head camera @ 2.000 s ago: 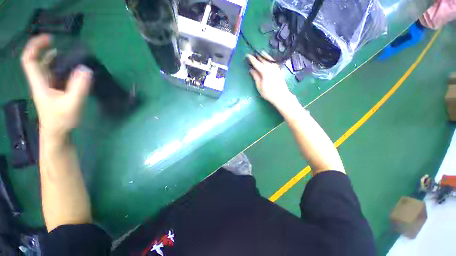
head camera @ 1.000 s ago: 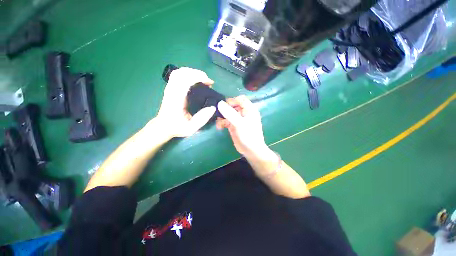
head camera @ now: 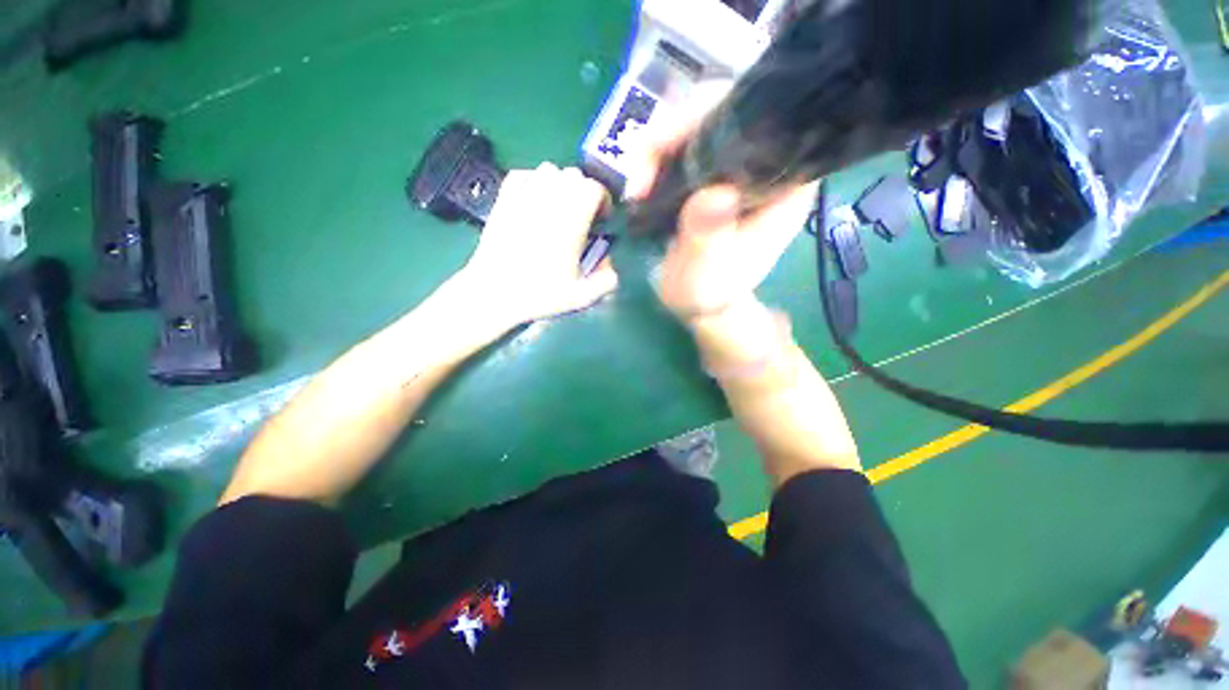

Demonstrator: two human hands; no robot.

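My left hand point(head camera: 542, 249) is closed around a black plastic housing point(head camera: 456, 175) on the green bench; its wider end sticks out at the far left of the hand, and the rest is mostly covered by the fingers. My right hand point(head camera: 728, 249) grips the lower end of the large black electric screwdriver point(head camera: 863, 101), which slants down from the upper right and is blurred. The driver's nose points towards the housing's near end beside my left fingers. The bit and any screw are hidden or too small to see.
The white screw feeder point(head camera: 660, 74) stands behind the driver. Loose small black parts point(head camera: 846, 249) lie beside a clear plastic bag point(head camera: 1125, 128) of black parts at the right. Several black housings point(head camera: 196, 283) lie at the left. A black cord point(head camera: 930, 398) loops over the bench's near edge.
My right hand has left the housing and taken hold of the screwdriver, bringing its nose towards the housing. My left hand still holds the housing. The cord has come into view at the right.
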